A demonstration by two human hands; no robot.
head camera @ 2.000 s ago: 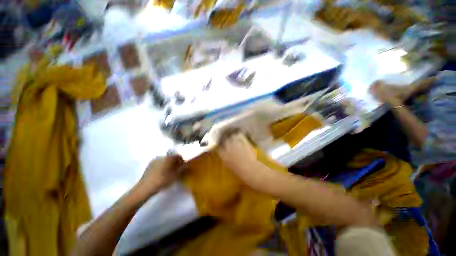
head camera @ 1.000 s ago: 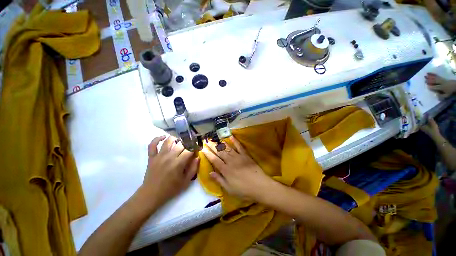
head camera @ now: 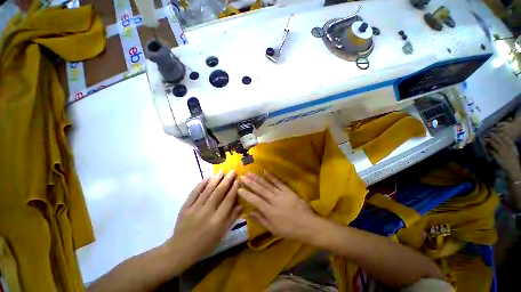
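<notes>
A mustard-yellow garment panel [head camera: 294,157] lies under the white sewing machine head [head camera: 228,108] and hangs over the table's front edge. Its lit edge is at the presser foot and needle area [head camera: 231,155], partly hidden by the curved metal guard [head camera: 201,137]. My left hand [head camera: 210,208] lies on the cloth in front of the needle, fingers pointing at it. My right hand [head camera: 280,206] lies flat on the panel, just right of the left hand, fingertips near the foot. Both hands press the cloth with fingers extended; neither visibly grasps it.
A long yellow bundle [head camera: 40,154] hangs at the table's left. Small yellow pieces [head camera: 385,134] lie on the machine bed at right. A blue crate [head camera: 440,204] with yellow pieces stands at lower right. A taped board [head camera: 103,34] is behind left. Another person's hand [head camera: 503,142] shows at far right.
Both hands have moved slightly nearer to me, away from the needle, and the left hand has come onto the cloth. The lit cloth edge now shows at the foot. The view has shifted slightly.
</notes>
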